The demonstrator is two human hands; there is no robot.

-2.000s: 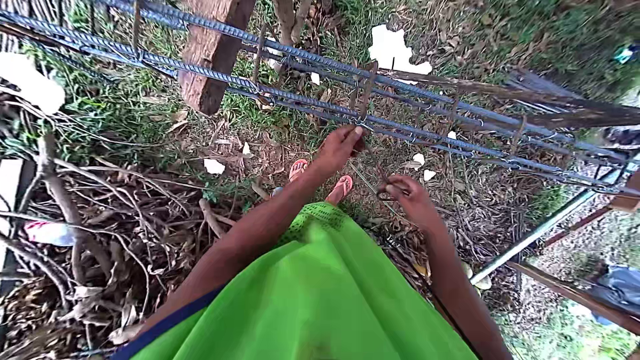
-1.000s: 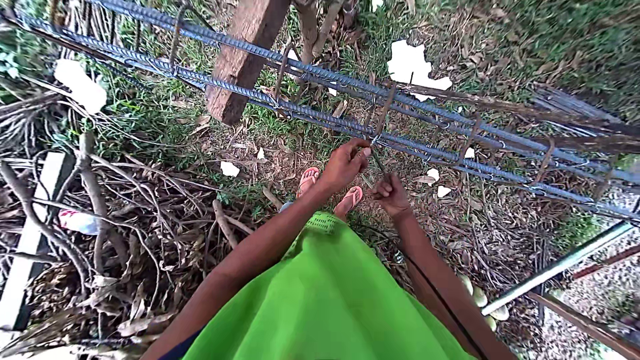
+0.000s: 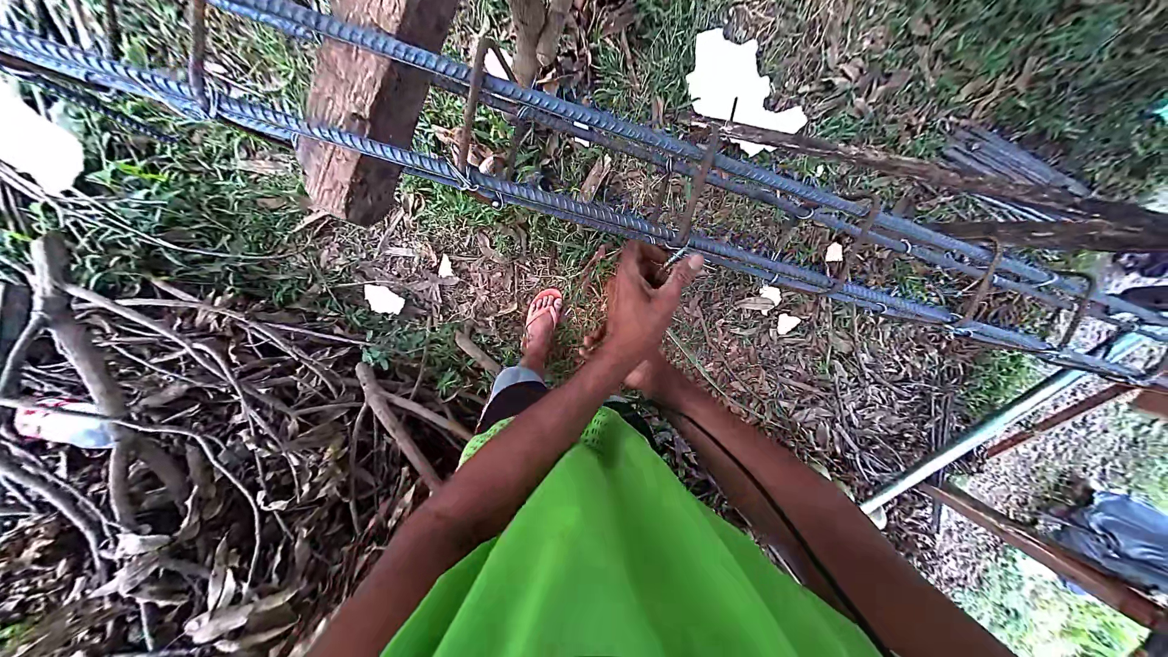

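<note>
A cage of ribbed steel rebar (image 3: 584,212) crosses the view from upper left to right, with rusty stirrups (image 3: 699,182) bound to the bars by wire. My left hand (image 3: 646,287) is at the lower bars near one stirrup, thumb and forefinger pinched on a thin tie wire (image 3: 675,257). Lower down, my right hand (image 3: 630,365) lies behind my left wrist, partly hidden, its fingers curled; what it holds cannot be seen. A thin strand (image 3: 698,360) trails down to the right of the hands, and a black cord runs along my right forearm.
A thick wooden post (image 3: 365,119) stands under the bars at upper left. Cut branches (image 3: 91,365) and dry leaves cover the left ground. A metal pipe (image 3: 967,443) and a rusty beam (image 3: 1049,552) slant at the right. Loose bars (image 3: 1013,169) lie beyond the cage.
My right hand has moved left and down, from beside my left hand to behind my left wrist. My left hand stays near the same stirrup at the bars.
</note>
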